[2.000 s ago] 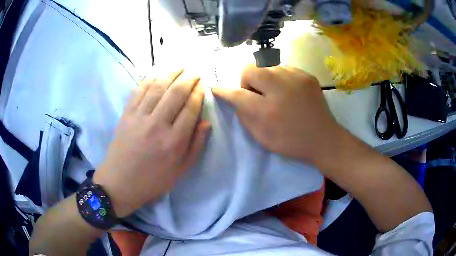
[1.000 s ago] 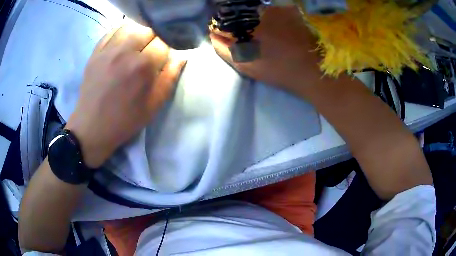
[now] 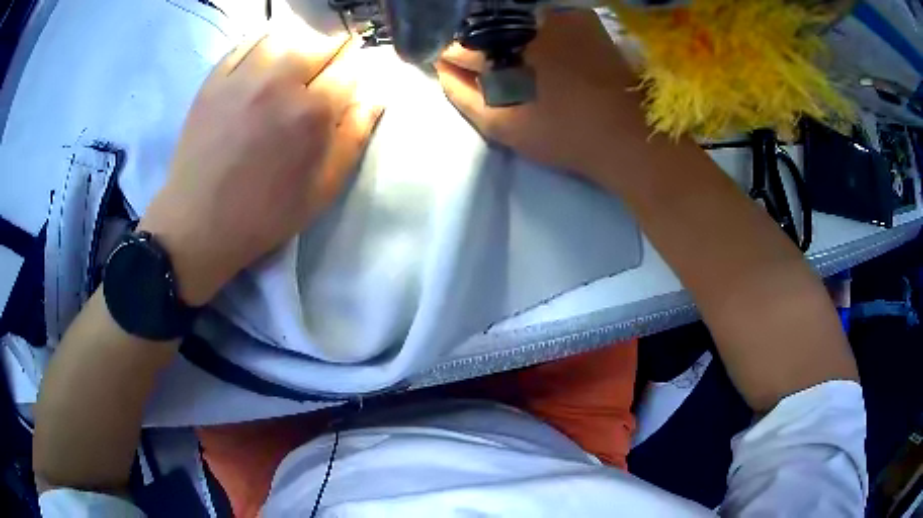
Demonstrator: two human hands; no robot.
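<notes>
A pale grey-white fabric panel (image 3: 405, 243) lies bunched in folds on the table, its lower edge near the table's front. My left hand (image 3: 268, 152) lies flat on the cloth left of the needle area, a dark watch on its wrist. My right hand (image 3: 536, 111) is on the cloth at the right, partly behind the sewing machine head (image 3: 425, 25); its fingertips are near the needle area. Bright lamp glare and the machine head hide the needle and the fingertips. I cannot tell whether either hand grips the cloth.
A yellow fluffy bundle (image 3: 744, 71) hangs right of the machine head. Black scissors (image 3: 774, 187) and a black flat object (image 3: 850, 172) lie at the right. A measuring tape (image 3: 567, 344) runs along the front edge. A pale strip with dark edges (image 3: 76, 243) lies at the left.
Since the first frame, both hands and the cloth have moved up towards the machine, and more of the front edge shows. Since the second frame, the hands have barely moved.
</notes>
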